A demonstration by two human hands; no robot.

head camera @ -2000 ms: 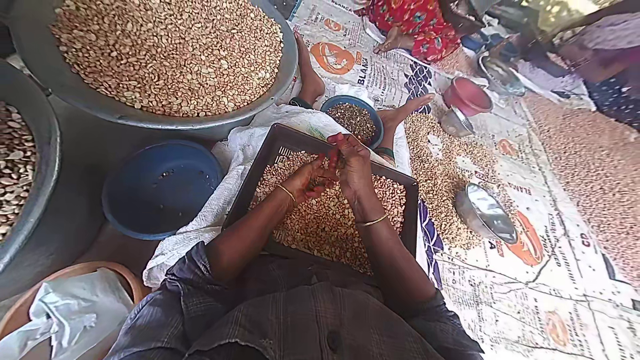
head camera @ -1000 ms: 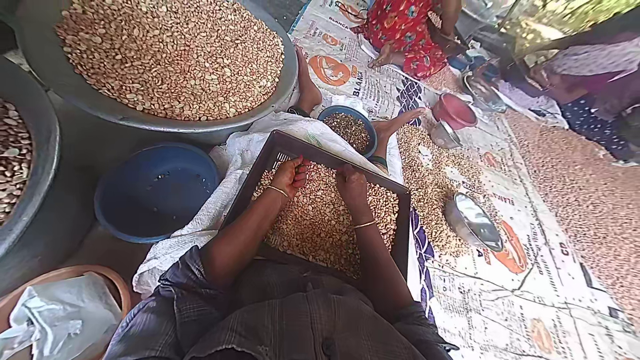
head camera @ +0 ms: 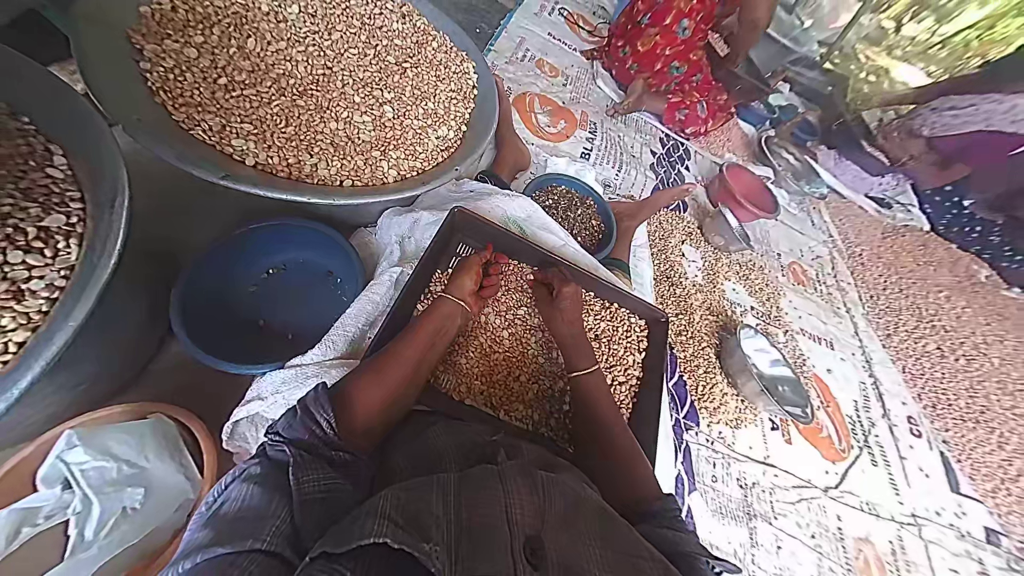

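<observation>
A dark plastic tray (head camera: 659, 352) with a slotted wall rests across my lap on a white woven sack (head camera: 320, 352). Split, mottled nuts or beans (head camera: 504, 360) cover its bottom. Over the tray's far left part is my left hand (head camera: 478, 278), its fingers curled with reddish tips upward; whether something small lies in it cannot be made out. My right hand (head camera: 558, 300) is to its right, above the pieces, with thumb and fingertips drawn together; what is between them is too small to tell. The hands are apart.
Large metal basins (head camera: 448, 180) of split pieces stand at upper left. Near them are a blue basin (head camera: 268, 296) and an orange tub (head camera: 210, 448) with white plastic. Ahead is a small blue bowl (head camera: 614, 232); a steel bowl (head camera: 768, 372) lies rightward. Other people (head camera: 668, 56) sit beyond.
Two seconds ago my hands were together above the tray; they have since come apart. Compared with one second ago they remain over the tray's far part, with my left fingers turned more upward.
</observation>
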